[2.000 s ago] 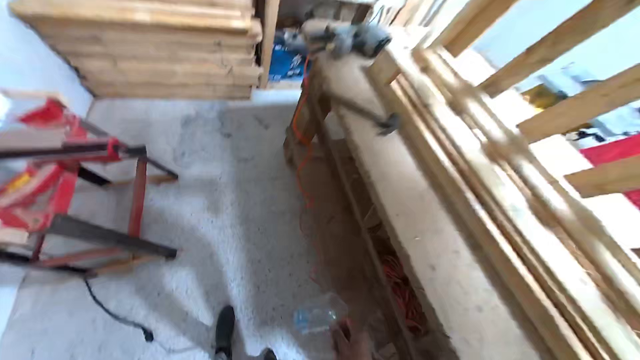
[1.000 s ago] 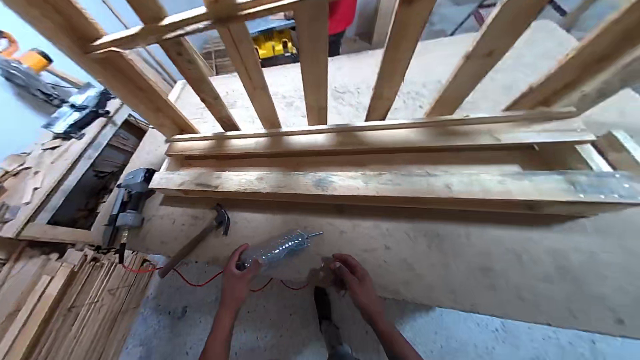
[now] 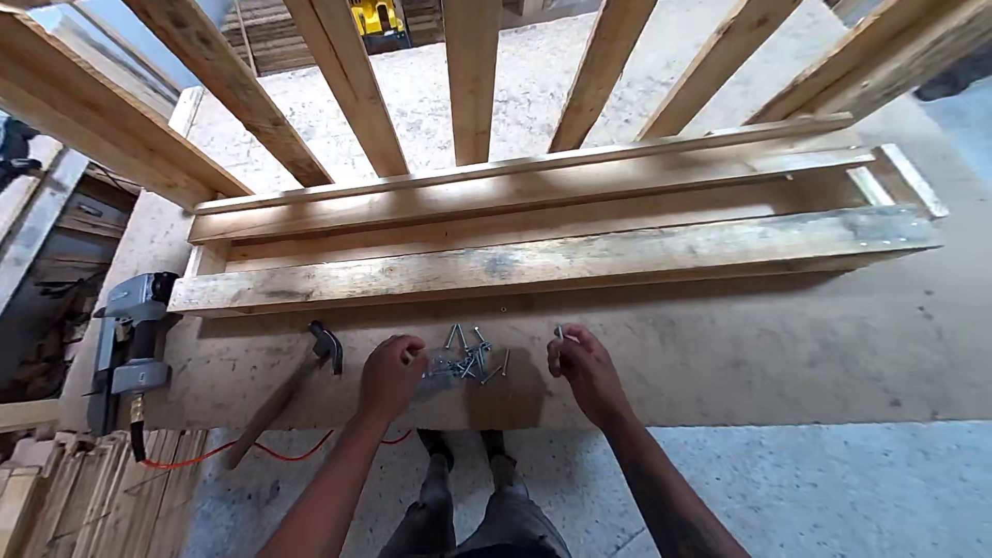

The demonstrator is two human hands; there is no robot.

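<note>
Several metal bolts (image 3: 474,359) lie in a loose pile on the wooden workbench (image 3: 736,349), with a clear plastic bag (image 3: 442,370) at their left side. My left hand (image 3: 394,373) is curled at the edge of that bag; whether its fingers grip the plastic is hard to tell. To the right of the pile, my right hand (image 3: 580,363) pinches a small metal piece (image 3: 559,332), which looks like a bolt. A claw hammer (image 3: 291,384) lies left of my left hand, its handle past the bench's front edge. Behind the pile is a long wooden frame (image 3: 496,263).
A grey pneumatic nailer (image 3: 138,341) with a red air hose (image 3: 294,457) sits at the bench's left end. Upright wooden slats (image 3: 471,85) rise behind the frame. A yellow tool (image 3: 378,19) stands at the back. Wood strips (image 3: 101,496) are stacked at lower left.
The bag, held full between my hands a second ago, now lies low on the bench with bolts spilled out beside it. My hands have moved apart. The view swung from the floor to the bench earlier.
</note>
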